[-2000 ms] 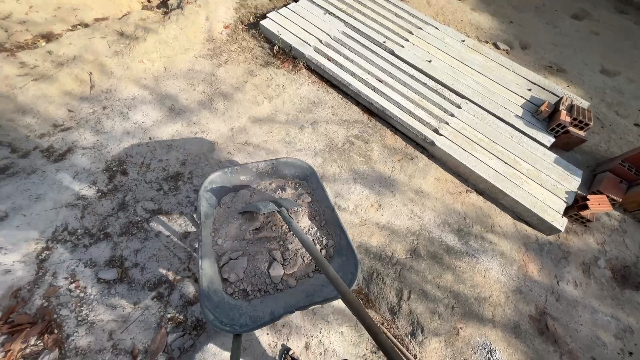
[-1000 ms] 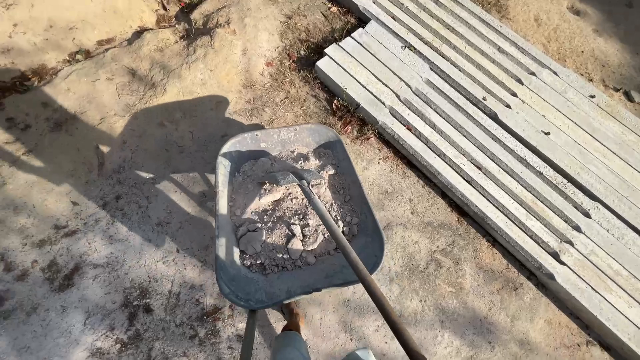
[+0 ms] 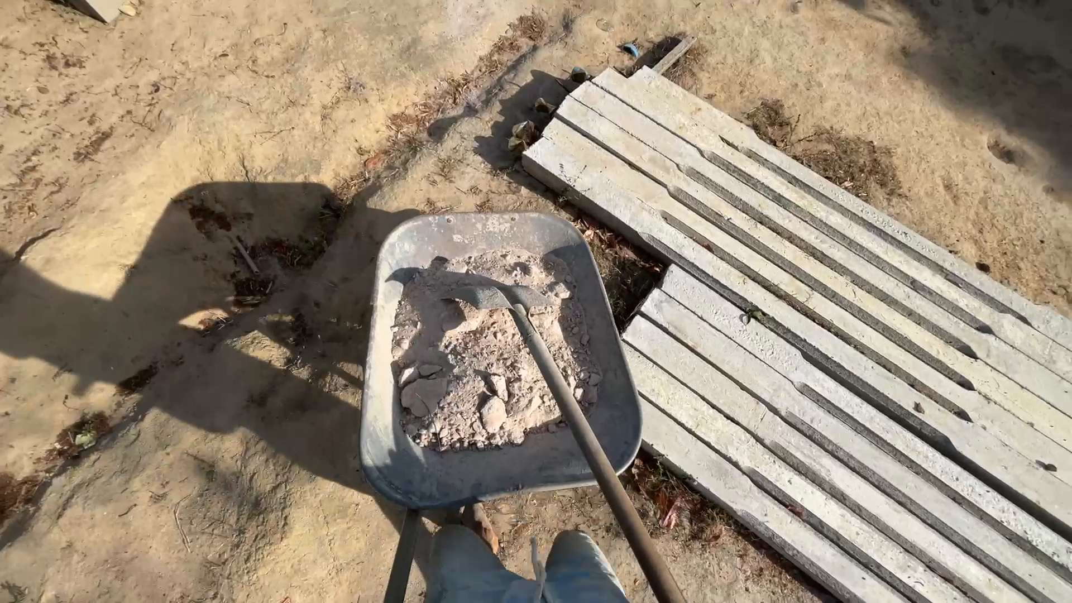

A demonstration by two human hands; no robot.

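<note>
Just in front of my legs stands a grey metal wheelbarrow (image 3: 620, 402), partly filled with broken rubble and pale soil (image 3: 477, 394). A hoe with a metal blade (image 3: 494, 297) lies on the load; its long handle (image 3: 586, 435) crosses the near right rim and runs out at the bottom edge. One wheelbarrow handle (image 3: 404, 557) shows at the lower left and also leaves the view. Neither my left hand nor my right hand can be seen, so what they hold is hidden.
Long concrete posts (image 3: 804, 285) lie side by side on the ground at the right, close to the wheelbarrow. Uneven sandy ground with a shallow rut and dry debris (image 3: 419, 117) lies ahead. A pale block (image 3: 100, 7) is at the top left.
The view has moved forward over the ground together with the wheelbarrow, which is now beside the near end of the posts. The brick pieces seen earlier at the right are out of view.
</note>
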